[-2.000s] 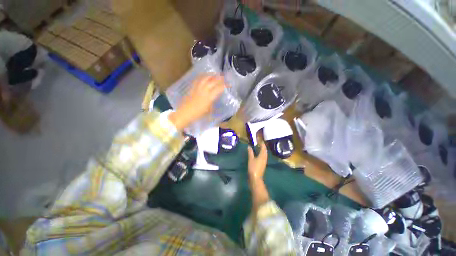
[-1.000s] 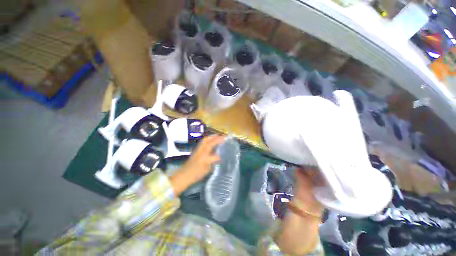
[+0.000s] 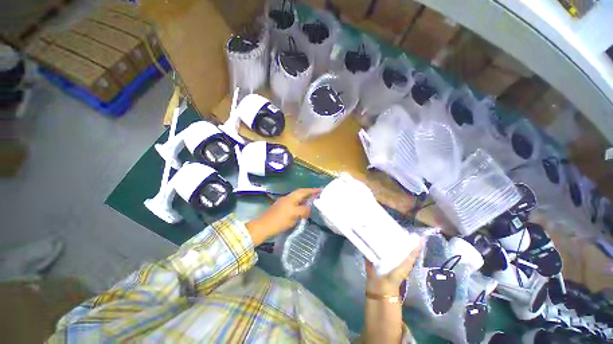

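Note:
A white security camera is held above the green mat, its black end not visible. My right hand grips its lower right end. My left hand is at its upper left end, fingers touching or very near it; the contact is partly hidden. A clear ribbed air column bag lies on the mat just below my left hand. Several white-and-black cameras with mounting arms lie on the mat to the left.
Bagged cameras stand in rows at the back on cardboard. Empty ribbed bags lie in a heap at the right. More cameras and bagged ones crowd the lower right. Cartons on a blue pallet stand on the floor.
The white camera, lifted close to my face a second ago, is now lower and between my hands. Two seconds ago both hands were farther back, my left by a clear bag.

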